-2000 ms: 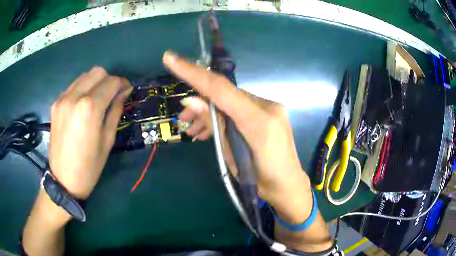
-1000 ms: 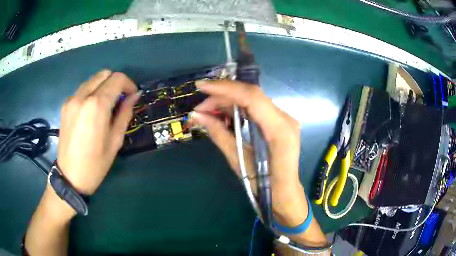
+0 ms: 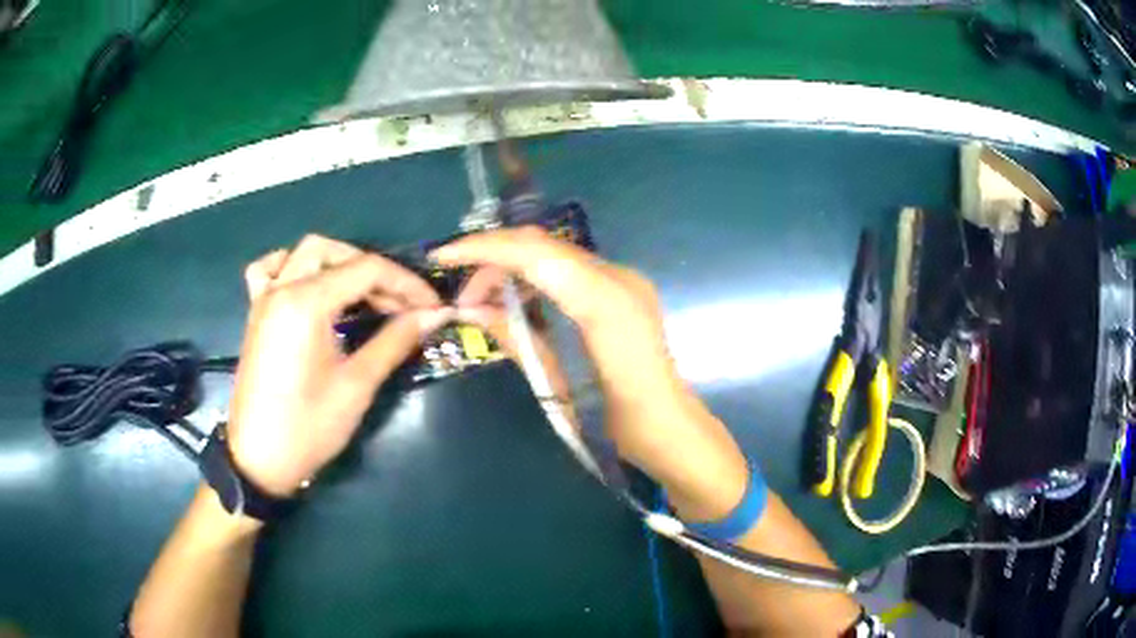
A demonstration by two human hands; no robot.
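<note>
The dark circuit board assembly point(image 3: 442, 355) lies on the bench mat, mostly hidden under both hands; its yellow and white parts show between them. My left hand point(image 3: 312, 361) is over its left part, thumb and fingertips pinched together. My right hand point(image 3: 586, 324) is over its right part, fingertips meeting the left ones. What the fingertips pinch is too small to tell. The soldering iron point(image 3: 515, 175) is held in my right hand, blurred, its metal end pointing away from me, its cable running back along the forearm.
A grey metal hood point(image 3: 492, 56) hangs above the worn white rail point(image 3: 797, 106). A coiled black cord point(image 3: 118, 393) lies left. At right are yellow-and-black pliers point(image 3: 853, 399), a pale ring point(image 3: 885, 517), a parts tray point(image 3: 924, 374) and a black box point(image 3: 1040, 361). Another black cord lies on the green belt.
My left hand has moved right along the board and its fingertips now meet those of my right hand. The view has shifted, so more of the hood shows. The red wire seen earlier is hidden.
</note>
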